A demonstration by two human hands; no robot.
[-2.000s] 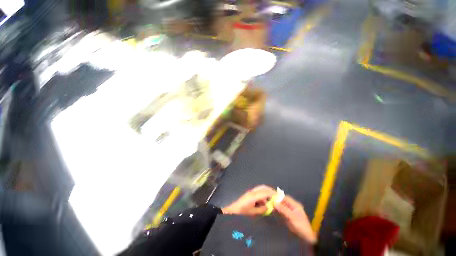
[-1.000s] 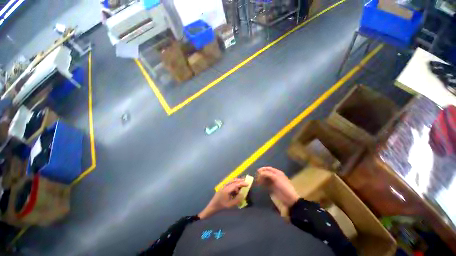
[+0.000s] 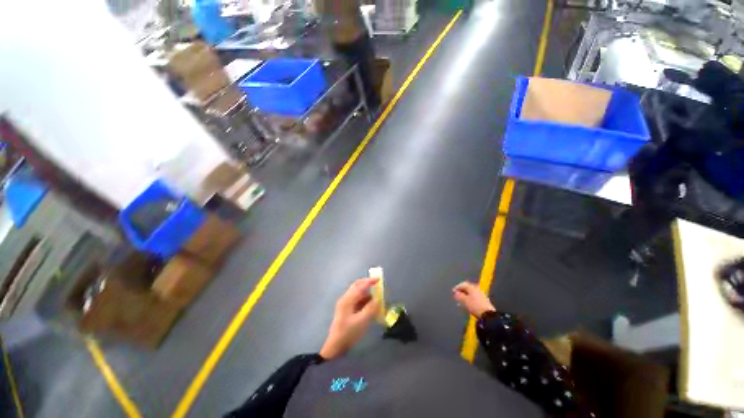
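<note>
My left hand (image 3: 352, 314) is in front of my body at the lower middle, with a pale-yellow strip of tape (image 3: 378, 287) between its fingertips. The strip stands upright, and its lower end curls near a small dark thing that I cannot make out. My right hand (image 3: 471, 299) is to the right, apart from the strip. Its fingers are slightly curled, and I see nothing in them, but they are small and blurred.
A grey aisle floor (image 3: 400, 180) with yellow lines runs ahead. Stacked blue bins (image 3: 571, 147) stand on the right, beside dark fabric and a pale table (image 3: 710, 343). On the left are a blue bin (image 3: 163, 220) on brown cartons (image 3: 183, 277) and another blue bin (image 3: 284, 86) on a bench.
The view has swung to look along the aisle, and the blue bins on the right are nearer. My right hand has moved away from my left hand, which still holds the strip, now raised more upright.
</note>
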